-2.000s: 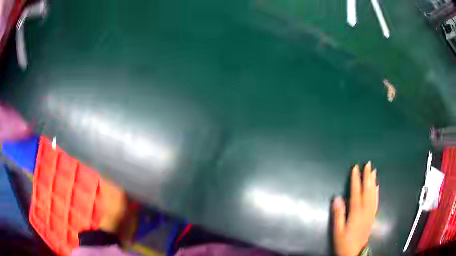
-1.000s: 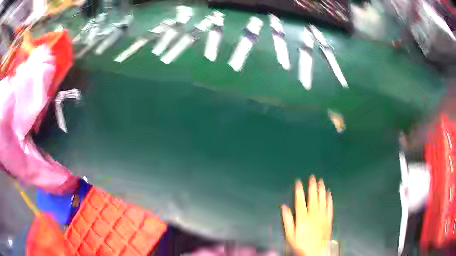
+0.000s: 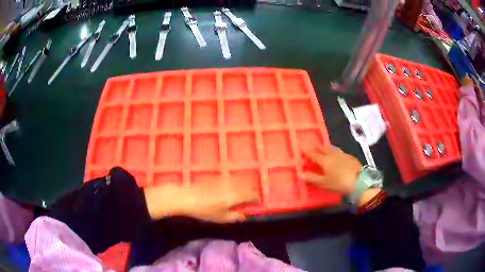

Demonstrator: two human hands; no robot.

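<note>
An orange-red compartment tray (image 3: 205,117) with empty square pockets lies flat on the dark green bench in front of me. My left hand (image 3: 199,202) reaches across the tray's near edge; it is blurred, and its fingers point right, over the front pockets. My right hand (image 3: 332,169) rests on the tray's right near corner, with its fingers over the pockets. It wears a pale green wristwatch (image 3: 368,179) and a red bracelet. Whether either hand grips the tray is unclear.
Several pale-strapped smartwatches (image 3: 222,35) lie in a row across the far side. At right are another white-strapped watch (image 3: 357,130), a paper slip (image 3: 370,123), a grey post (image 3: 367,45) and a tray of watch cases (image 3: 396,114). A person's pink sleeve (image 3: 468,125) is beyond.
The empty tray now lies on the bench where the surface was bare. My left hand has come in over its front edge. My right hand has moved from the bench onto the tray.
</note>
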